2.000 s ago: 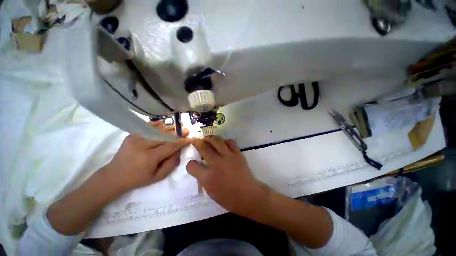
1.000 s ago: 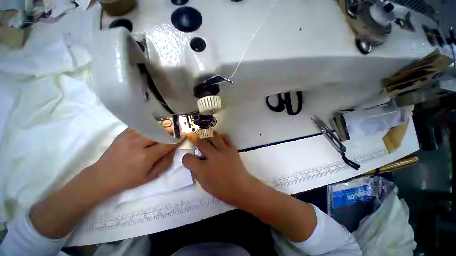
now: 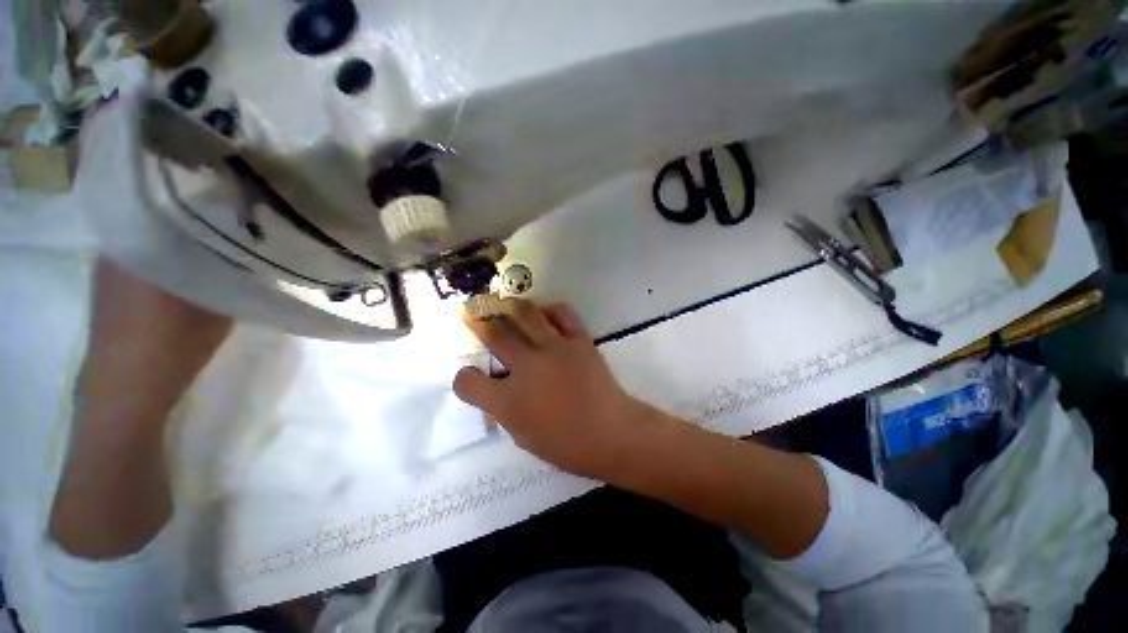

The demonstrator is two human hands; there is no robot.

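The white sewing machine (image 3: 557, 111) stands across the top of the view, with its presser foot area (image 3: 464, 278) lit. White cloth (image 3: 359, 396) lies on the table below and left of the needle area. My right hand (image 3: 538, 383) rests on the cloth edge just in front of the foot, fingertips by the cream knurled knob (image 3: 485, 305), thumb apart. My left hand (image 3: 161, 328) is at the left, blurred and partly behind the machine head; its fingers are hidden, so its hold cannot be told.
Black scissor handles (image 3: 705, 186) lie behind the needle area. Metal snips (image 3: 854, 272) lie to their right, beside a grey-white packet (image 3: 965, 210). A clear bag with a blue label (image 3: 940, 418) hangs below the table's right front edge.
My left hand has left the fingertips of my right hand and moved left, behind the machine head. My right hand has stayed by the foot. The camera view has shifted.
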